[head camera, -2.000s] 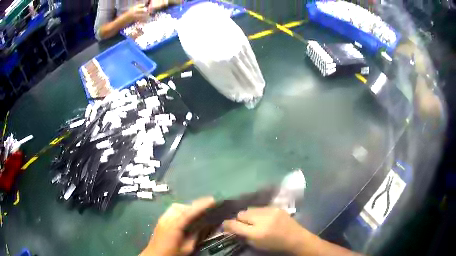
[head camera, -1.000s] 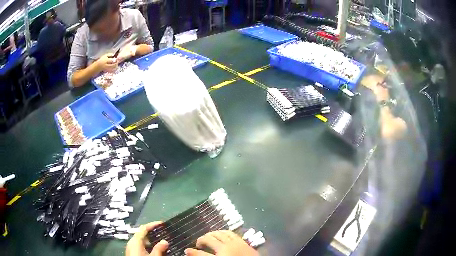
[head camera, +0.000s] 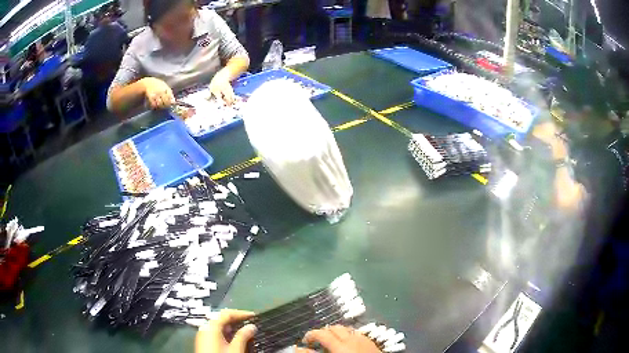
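A bundle of black inner strips (head camera: 293, 321) lies side by side at the bottom middle, white end blocks together at the right. My left hand (head camera: 224, 334) grips the strips' left ends between thumb and fingers. My right hand (head camera: 339, 339) rests over the near strips, fingers curled; the lower frame edge cuts it off, and its hold is not clear. More white ends show just beyond it. A large tangled strip pile (head camera: 155, 255) lies to the left. A clear bag of white housings (head camera: 296, 148) lies beyond the hands.
Another strip bundle (head camera: 448, 154) lies at the back right, near a blue bin of white parts (head camera: 476, 103). A blue tray (head camera: 162, 155) stands back left. A person (head camera: 186, 52) works across the table. A card picturing pliers (head camera: 512, 324) is at the right edge; a red object (head camera: 12, 265) far left.
The view has tilted up from the first frame, then shifted slightly left. The strips, blurred between the hands at first, now lie flat and spread side by side. The person's hands across the table have moved apart.
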